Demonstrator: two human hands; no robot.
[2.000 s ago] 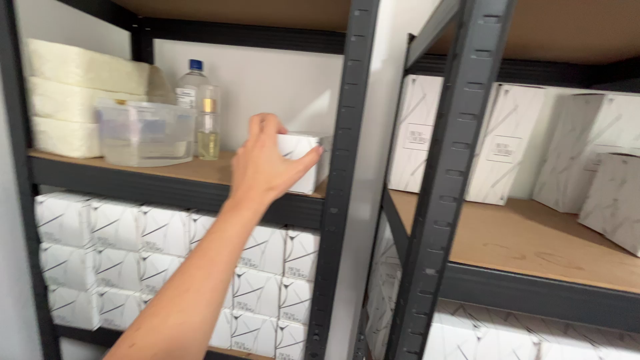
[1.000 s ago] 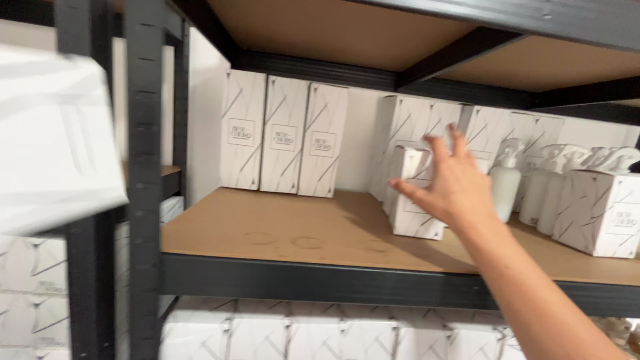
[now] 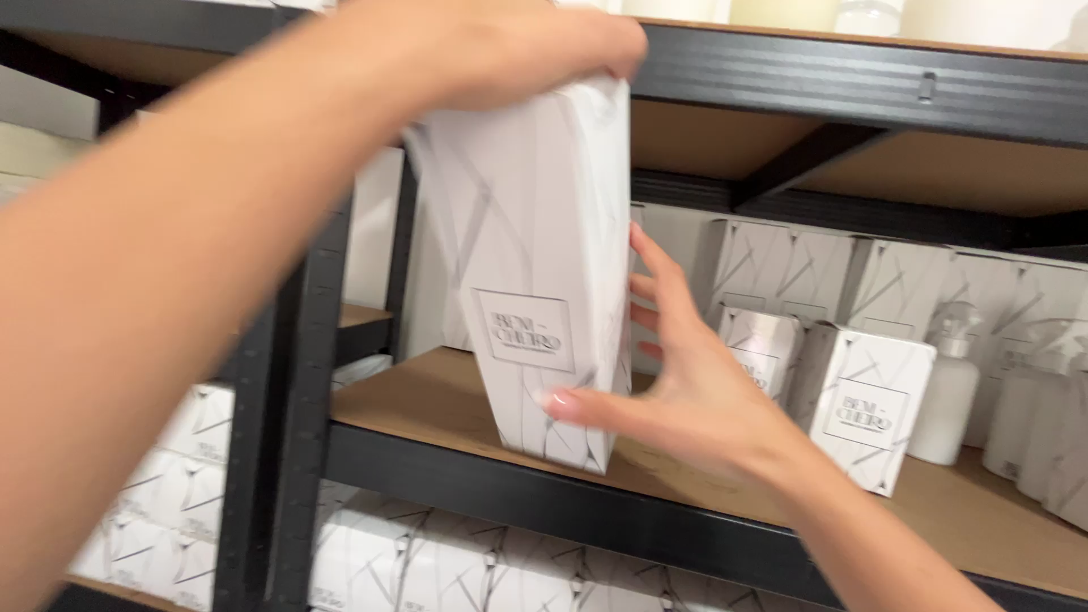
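A tall white carton with grey marble-like lines and a printed panel (image 3: 527,255) hangs over the shelf's front edge, close to the camera. My left hand (image 3: 527,51) grips it at the top, with the fingers folded over its upper edge. Around its lower right side my right hand (image 3: 671,365) is spread, thumb in front and fingers behind; whether it presses on the carton is unclear. Right of that hand, two smaller cartons stand on the brown shelf board (image 3: 408,387), one (image 3: 761,348) partly hidden and one (image 3: 867,408) nearer the front.
White pump bottles (image 3: 943,399) and more tall cartons (image 3: 901,280) stand at the right and rear. Black metal beams run above (image 3: 807,81) and below (image 3: 544,501) the shelf, with an upright post (image 3: 306,365) at the left. Stacked cartons (image 3: 476,561) fill the level beneath.
My left arm has come into view with its hand on the tall carton. My right hand has left the small carton it was reaching at and is now beside the tall one.
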